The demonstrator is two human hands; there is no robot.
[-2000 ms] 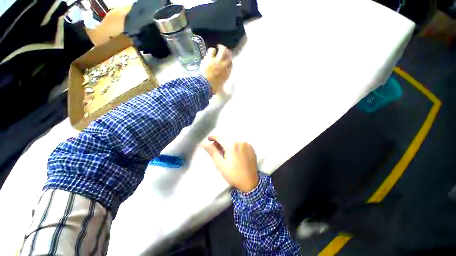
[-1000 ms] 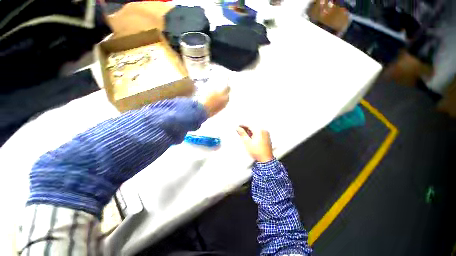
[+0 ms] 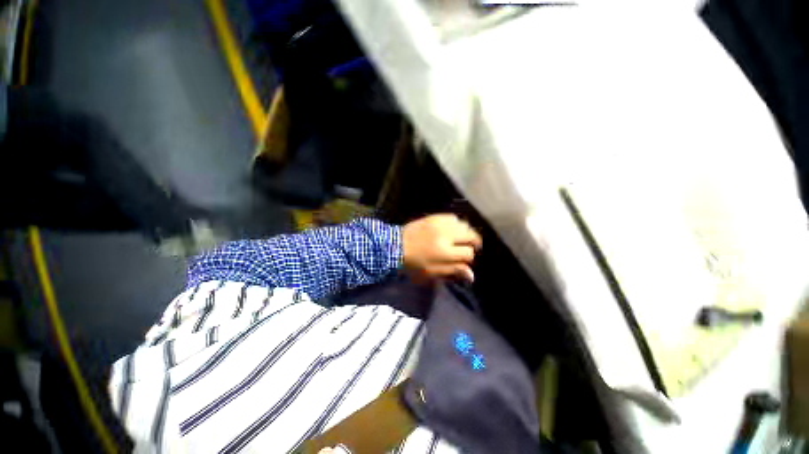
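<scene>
My left hand (image 3: 439, 249), in a blue checked sleeve, is at the table's front edge with its fingers curled. The dark apron (image 3: 479, 372) with blue lettering rises to a peak just below it; whether the fingers grip the cloth or anything else is unclear. My right hand cannot be made out; only a tiny skin-coloured bit shows at the bottom edge. A short dark metal tool (image 3: 729, 316) lies on the pale work board (image 3: 710, 359) at the right. The hammer (image 3: 754, 417), dark-headed with a blue handle, is at the lower right.
The white-covered table (image 3: 497, 115) runs diagonally, and the board's dark edge (image 3: 612, 279) faces me. A brown box side (image 3: 796, 381) is cut off at the right. A brown flat piece (image 3: 377, 418) lies against my striped clothing. Yellow-lined floor (image 3: 232, 53) is at the left.
The view has swung to the left and down towards my lap. My left hand is now by the apron instead of over the table. My right hand has left clear view.
</scene>
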